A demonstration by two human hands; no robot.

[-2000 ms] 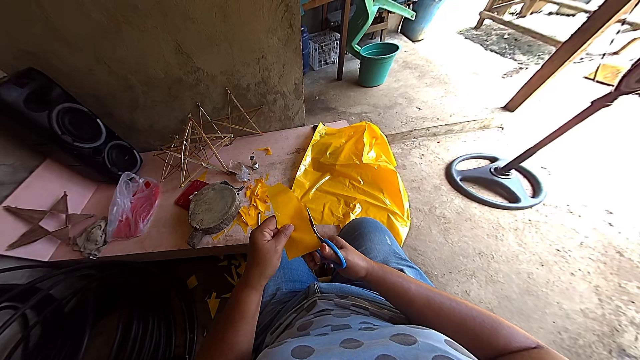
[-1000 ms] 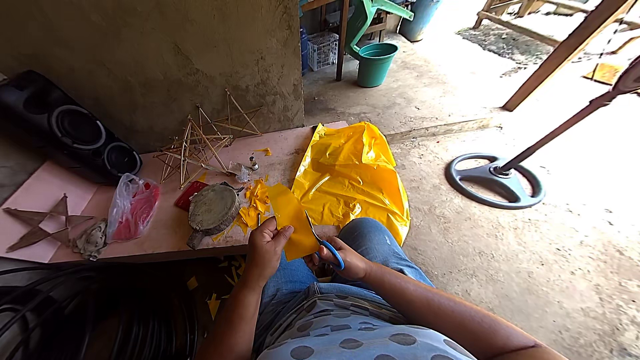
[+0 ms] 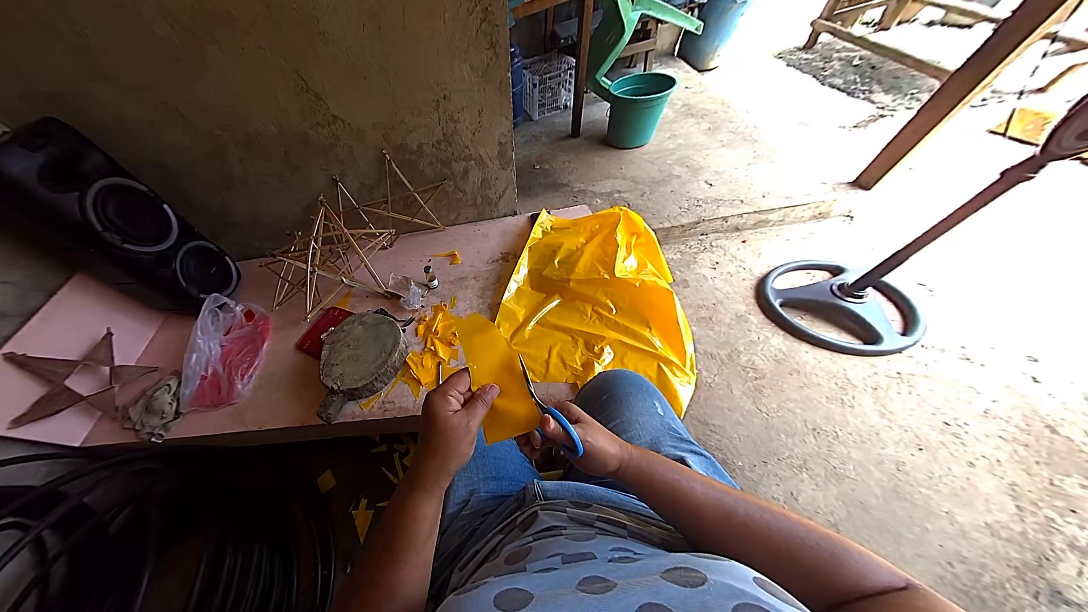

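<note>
My left hand [image 3: 455, 421] pinches the left edge of a yellow plastic sheet piece [image 3: 495, 374] above my lap. In my right hand [image 3: 582, 442] are blue-handled scissors [image 3: 563, 430], their blades along the right edge of the piece. A large crumpled yellow plastic sheet [image 3: 595, 297] lies on the bench just beyond, partly over its right end. Small yellow scraps [image 3: 438, 333] are heaped left of the piece, beside a round slab of wood [image 3: 363, 355]. Star frames of thin sticks [image 3: 327, 255] stand farther back against the wall.
The pink bench top [image 3: 289, 395] also holds a black speaker [image 3: 127, 217], a brown star [image 3: 81, 382], a plastic bag with red contents [image 3: 228, 353] and a small bottle [image 3: 430, 277]. Black coiled hose [image 3: 246, 544] lies below left. A green bucket [image 3: 642, 109] and a round stand base [image 3: 837, 308] are on the floor.
</note>
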